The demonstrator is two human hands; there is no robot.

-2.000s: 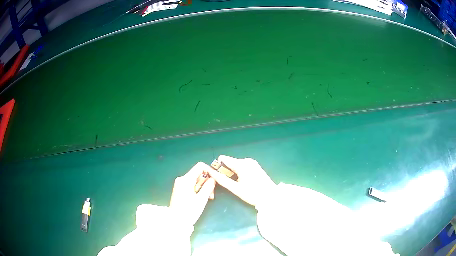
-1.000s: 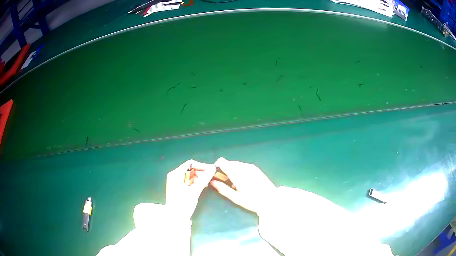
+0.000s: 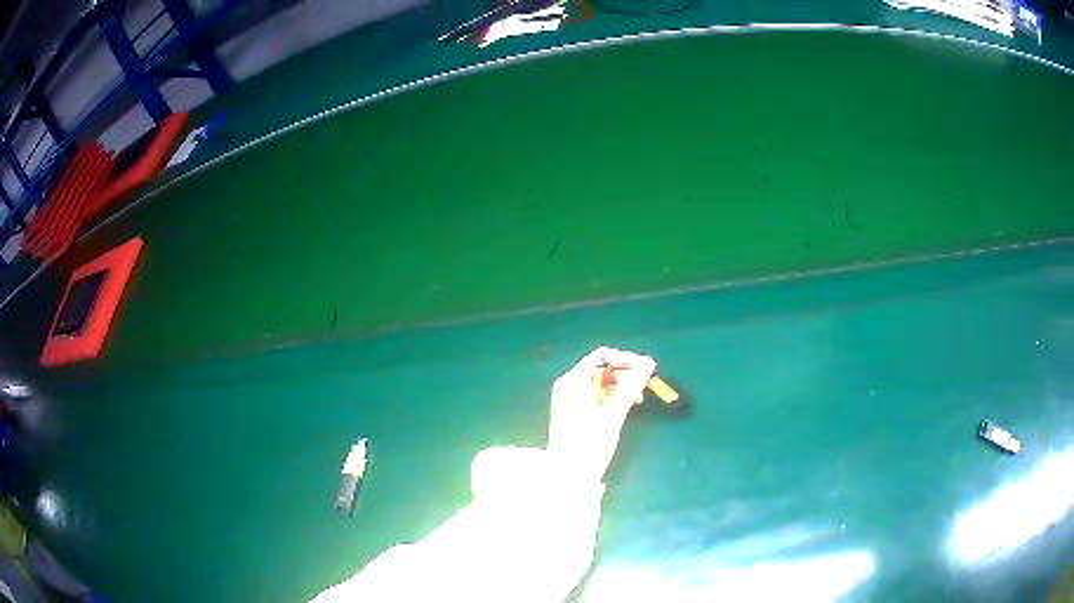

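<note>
My left hand (image 3: 598,395) is overexposed and closed at the fingertips on a small orange-brown and dark test plug (image 3: 664,390), which sticks out to the right of the fingers. Another small reddish-orange patch shows among the fingers; I cannot tell whether it is a separate piece. My right hand is not in view. A slim USB flash drive (image 3: 352,477), dark with a yellow-white end, lies on the green mat left of the hand. A short silver-white and dark USB flash drive (image 3: 1000,437) lies at the right near the glare.
A dark tablet (image 3: 81,303) lies on an orange-red foam pad (image 3: 121,283) on the green belt (image 3: 707,153) at the left. Several orange-red pads (image 3: 71,200) stand behind it by a blue rack (image 3: 139,59). White sleeves (image 3: 526,24) lie at the far edge.
My right hand has left the picture; my left hand alone holds the plug. The view has turned left, so the things appear shifted right and the pad with the tablet shows.
</note>
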